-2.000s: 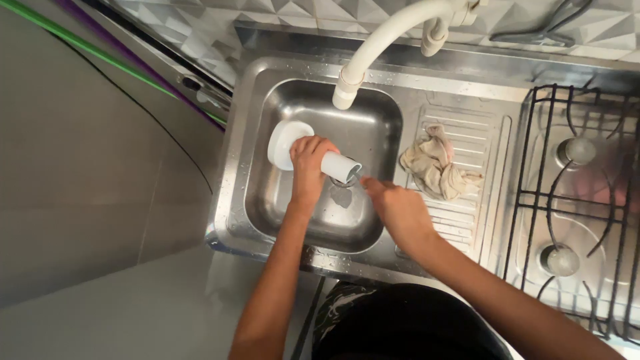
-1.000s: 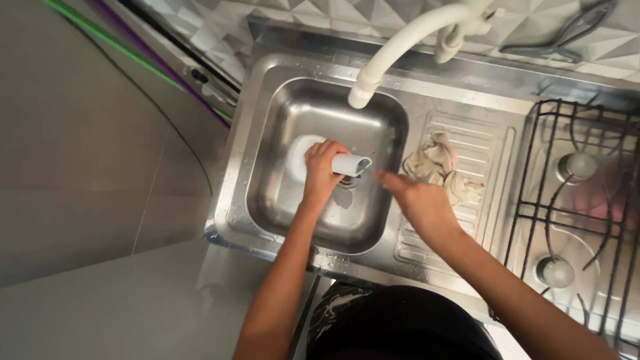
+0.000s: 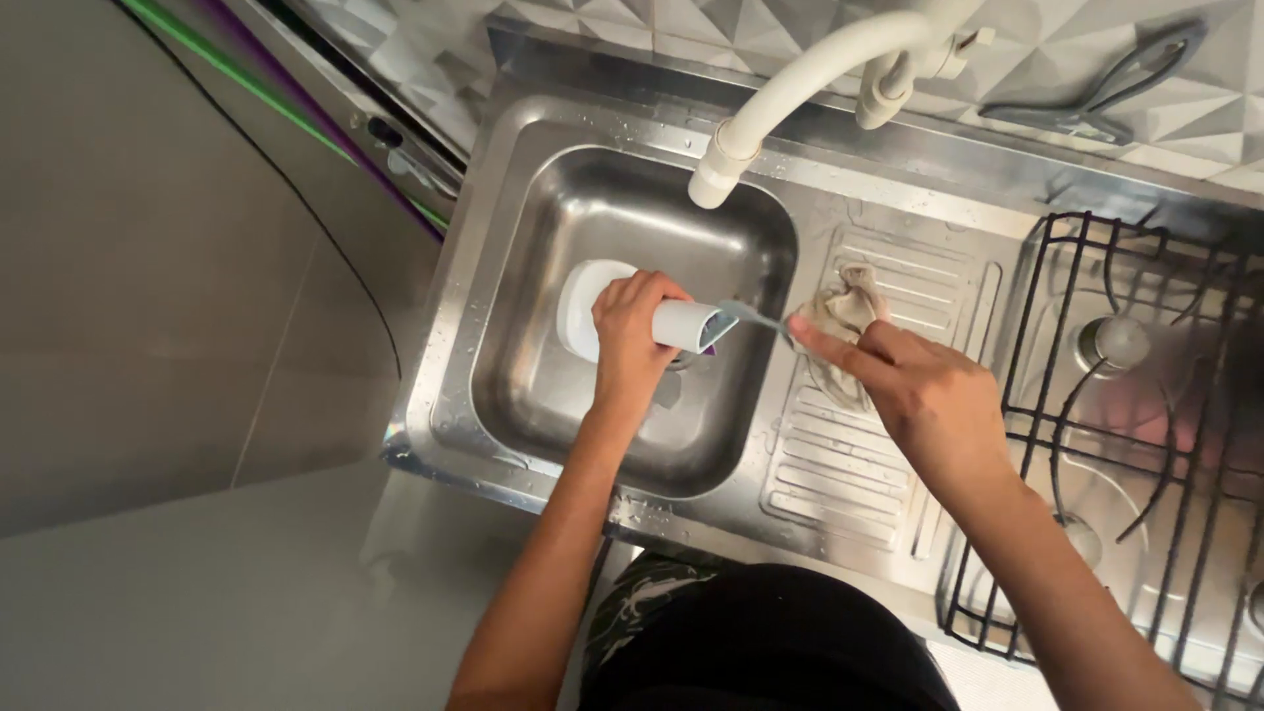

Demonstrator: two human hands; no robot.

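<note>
My left hand (image 3: 637, 321) is closed around a white plastic object (image 3: 585, 306) with a wide rounded base and a tubular neck, tilted sideways over the sink basin (image 3: 632, 222). Its slanted opening faces right. My right hand (image 3: 913, 395) grips a thin metal utensil (image 3: 755, 316), perhaps a spoon, whose far end is at that opening; its handle is mostly hidden by my fingers. A crumpled beige cloth (image 3: 854, 286) lies on the ribbed drainboard, behind my right fingers. Something small and purple shows just below the opening.
A white curved faucet (image 3: 765, 109) reaches over the basin from the tiled wall. On the right is a stove with a black wire grate (image 3: 1032, 434). A grey squeegee-like tool (image 3: 1096, 109) rests against the wall. Green and purple poles (image 3: 267, 74) lean at the upper left.
The utensil's end, not visible one second ago, now shows at the opening. My left hand keeps its hold on the white object. The view has shifted a little.
</note>
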